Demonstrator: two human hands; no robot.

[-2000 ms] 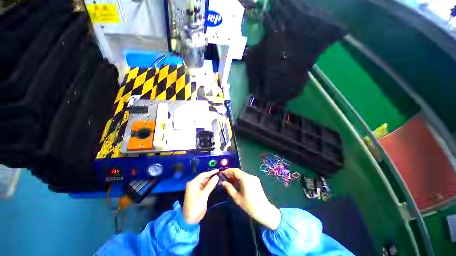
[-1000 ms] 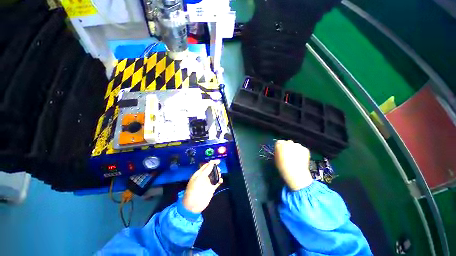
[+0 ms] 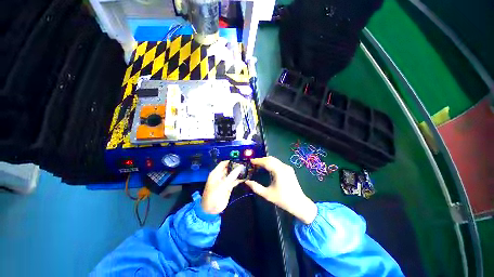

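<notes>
My left hand (image 3: 218,189) grips a small dark square unit (image 3: 240,169) just in front of the press's front panel. My right hand (image 3: 280,185) is at the unit's right side, with its fingertips on the edge. Whether the right fingers hold a small piece too is hidden. The black fixture nest (image 3: 224,127) sits at the right of the silver-white fixture plate (image 3: 197,138). The orange fixture block (image 3: 151,122) is on the plate's left.
A tangled heap of coloured wires (image 3: 313,161) and a cluster of small units (image 3: 356,183) lie right of my hands. A black compartment tray (image 3: 330,125) lies behind them. Stacked black trays (image 3: 59,103) stand left. The silver press head (image 3: 205,21) is above the bed.
My right hand went out to the coloured wires and has come back beside my left hand. The left hand still holds the dark unit. The camera view has shifted.
</notes>
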